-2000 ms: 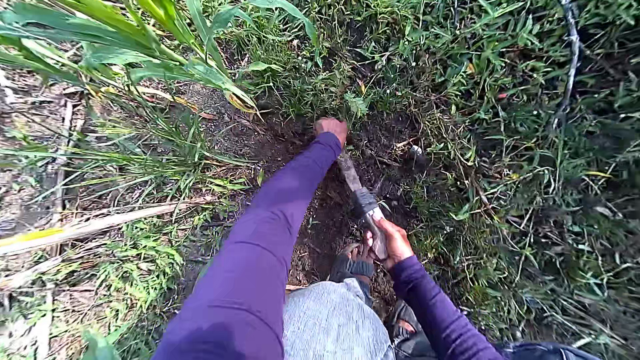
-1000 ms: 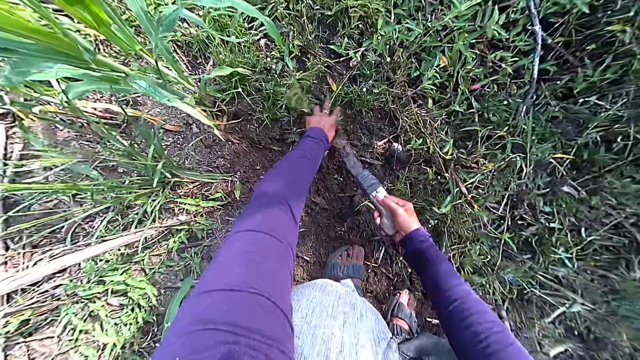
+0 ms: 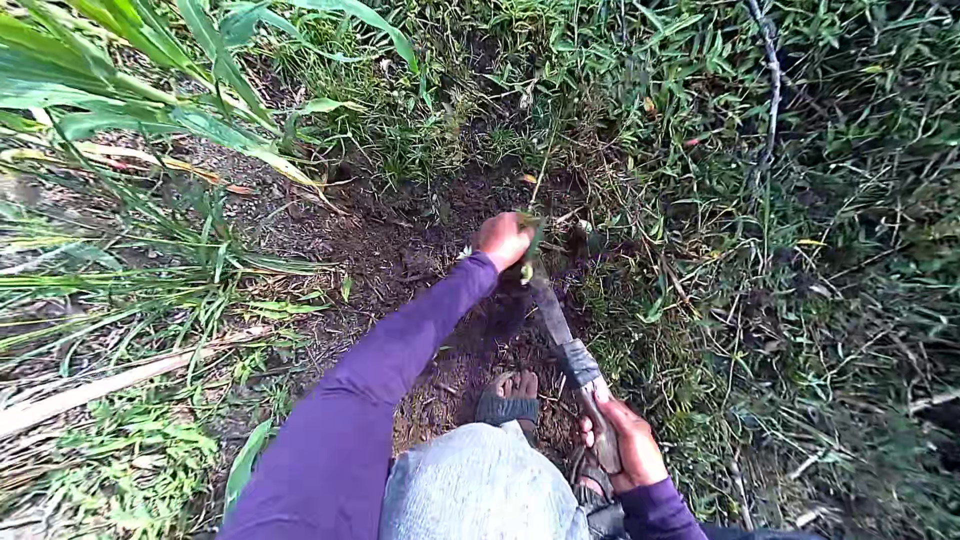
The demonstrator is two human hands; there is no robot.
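Note:
My right hand [image 3: 634, 442] is closed around the wooden handle of a bladed hand tool [image 3: 553, 313], whose neck is wrapped in dark binding. The muddy metal blade points up and away, and its tip is hidden near my left hand. My left hand [image 3: 506, 238], fingers curled, grips a small tuft of green weeds [image 3: 534, 229] just above the blade's far end. Dark bare soil [image 3: 405, 247] lies around and below it. Both arms are in purple sleeves.
A broad-leaved, maize-like plant [image 3: 150, 90] leans in at upper left. Dense low weeds [image 3: 825, 300] cover the right side. A dry stalk [image 3: 97, 390] lies at left and a thin stick [image 3: 772, 82] at upper right. My sandalled foot [image 3: 514, 397] is below the tool.
My left hand was spread over the soil a second ago; now it is closed on weeds. My right hand has kept hold of the tool throughout.

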